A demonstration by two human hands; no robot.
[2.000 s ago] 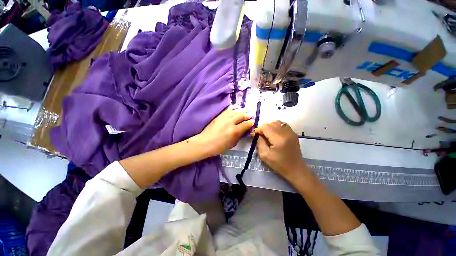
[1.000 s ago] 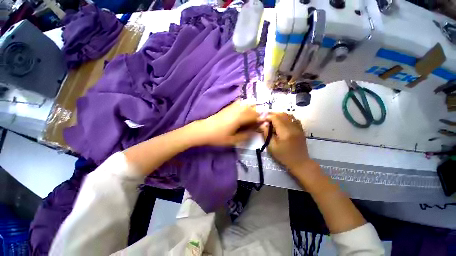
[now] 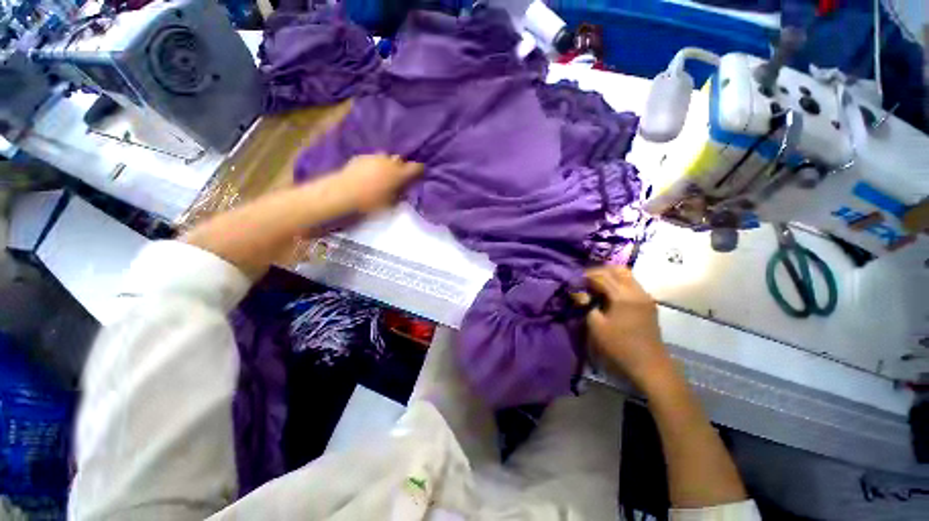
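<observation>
The purple garment (image 3: 479, 153) lies spread on the white table left of the needle, with gathered parts at its right side and a bunched part hanging over the front edge. My left hand (image 3: 375, 185) is at the garment's left part, blurred, with its fingers on the cloth. My right hand (image 3: 619, 310) pinches the gathered edge of the garment at the table's front, in front of the needle. The white sewing machine (image 3: 754, 132) stands at the right, its lit needle area beside the gathers. The dark strip cannot be told apart from the gathers.
Green-handled scissors (image 3: 802, 277) lie right of the needle. A brown cardboard piece (image 3: 255, 163) lies at left under the cloth, with a second purple bunch (image 3: 318, 61) behind it. A grey machine housing (image 3: 168, 71) stands at far left. The pale measuring strip (image 3: 387, 273) runs along the front edge.
The view has swung left. My left hand has moved away from my right hand to the garment's left part. The garment is shifted and bunched; my right hand now holds its gathered edge.
</observation>
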